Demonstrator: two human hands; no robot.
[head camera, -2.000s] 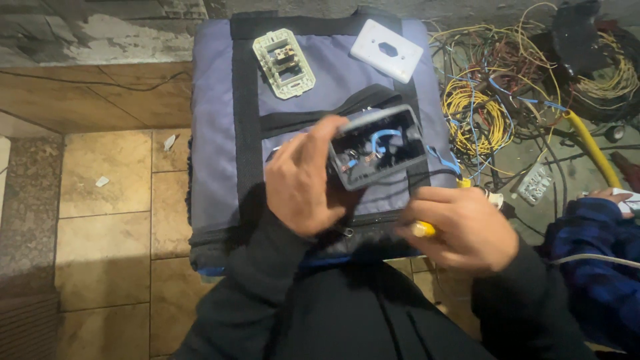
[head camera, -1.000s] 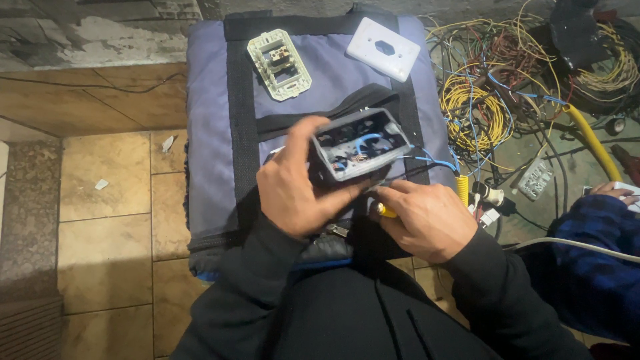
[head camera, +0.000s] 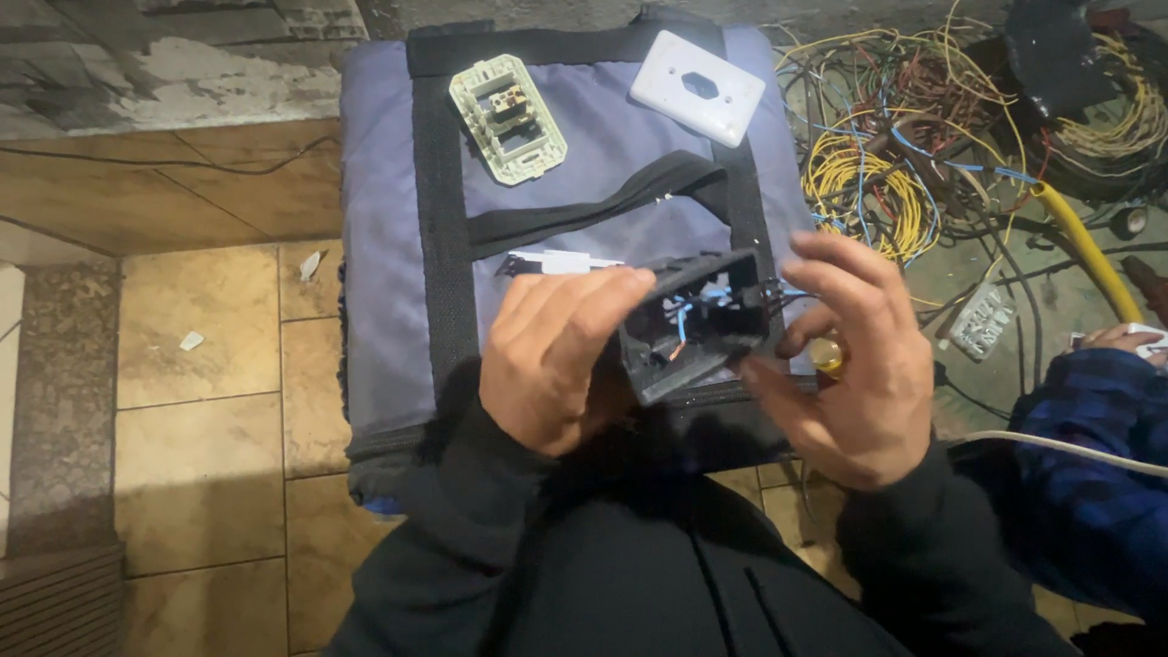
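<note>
My left hand (head camera: 561, 356) grips a black plastic electrical box (head camera: 680, 374) by its left side, with the open face tilted up. Blue wires (head camera: 682, 319) show inside it, one with a bare copper end. At the box's right side is my right hand (head camera: 853, 365), its fingers spread around the place where blue and dark wires leave the box; whether it grips anything is unclear. Something yellow (head camera: 826, 354) shows behind its fingers. Beyond my hands, a cream socket frame (head camera: 534, 151) and a white cover plate (head camera: 671, 87) lie on a blue-grey fabric bag (head camera: 383, 274).
A white object (head camera: 566, 263) lies partly behind my left hand. Tangled wires (head camera: 867, 201), a yellow corrugated conduit (head camera: 1086, 251) and a metallic-looking plate (head camera: 976, 321) are on the floor at right. Another person's plaid sleeve (head camera: 1095, 438) and hand are at the right edge.
My right hand has moved up from below the box to its right side, and its fingers have spread. The yellow piece earlier at its fingertips now shows behind them. The box has turned in my left hand.
</note>
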